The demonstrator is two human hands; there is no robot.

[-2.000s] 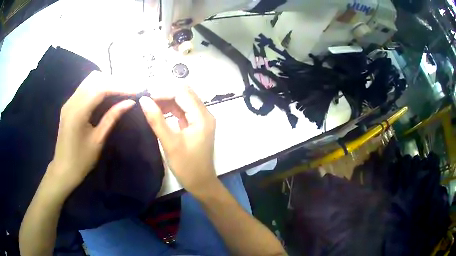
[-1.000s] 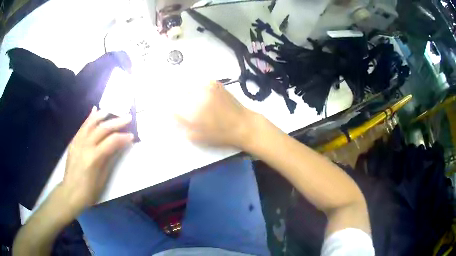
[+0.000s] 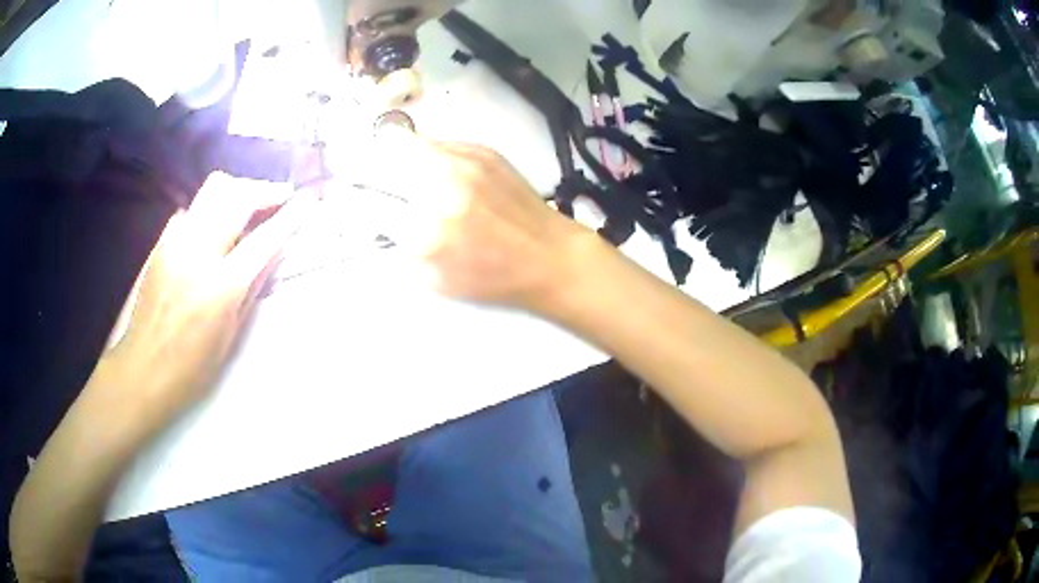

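Observation:
The dark garment piece (image 3: 68,216) lies at the left, and a purple-looking part of it reaches into the lamp glare by the needle area. My left hand (image 3: 211,262) rests on its edge, fingers toward the needle. Glare hides whether the fingers grip it. My right hand (image 3: 484,222) is over the white table just right of the needle area, slightly blurred, fingers curled; what it holds, if anything, is washed out. The presser foot and needle are lost in the glare.
Long black shears (image 3: 558,120) lie right of the needle, partly behind my right hand. A slim pink-and-dark pair (image 3: 610,120) and a tangled heap of black strips (image 3: 741,159) lie beyond. A yellow rail (image 3: 866,285) with dark cloth (image 3: 911,421) is at the right.
The garment piece has moved from under both hands in front of me to the left and toward the needle area. My hands have come apart, the right one shifting right.

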